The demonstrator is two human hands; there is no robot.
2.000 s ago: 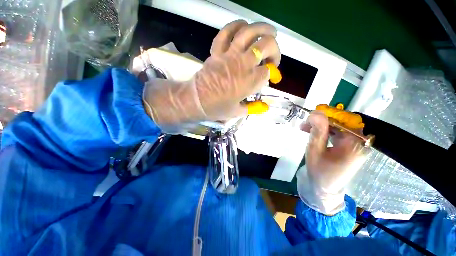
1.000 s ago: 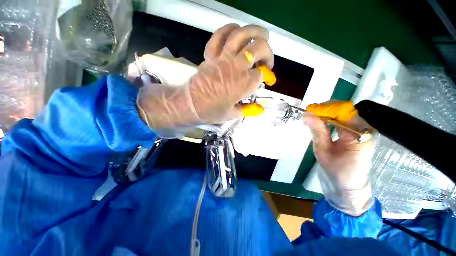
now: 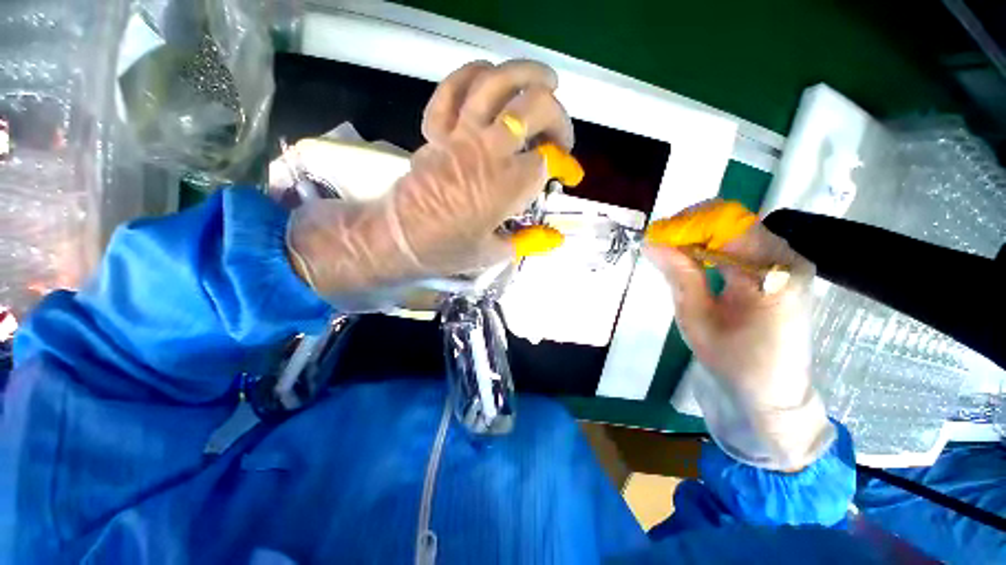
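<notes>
The chrome balloon-shaped lamp (image 3: 479,370) lies over the white pad (image 3: 568,298), two shiny lobes pointing toward me. My left hand (image 3: 469,188), in a clear glove with orange finger cots, grips the lamp's upper part and hides much of it. My right hand (image 3: 734,298), gloved with orange finger cots, pinches a thin metal rod (image 3: 734,262). The rod's left end is at the small shiny fitting (image 3: 621,241) right of my left fingertips; whether they touch is unclear.
A black tapered tool (image 3: 883,270) reaches in from the right, near my right hand. A white foam slab (image 3: 811,166) and clear blister packaging (image 3: 883,353) lie right. A crumpled clear bag (image 3: 204,94) lies upper left. The white-framed black panel (image 3: 689,166) lies underneath.
The black tool has come into view from the right. My right hand has moved closer to the lamp's fitting with the rod. My left hand keeps its grip; the view has shifted slightly.
</notes>
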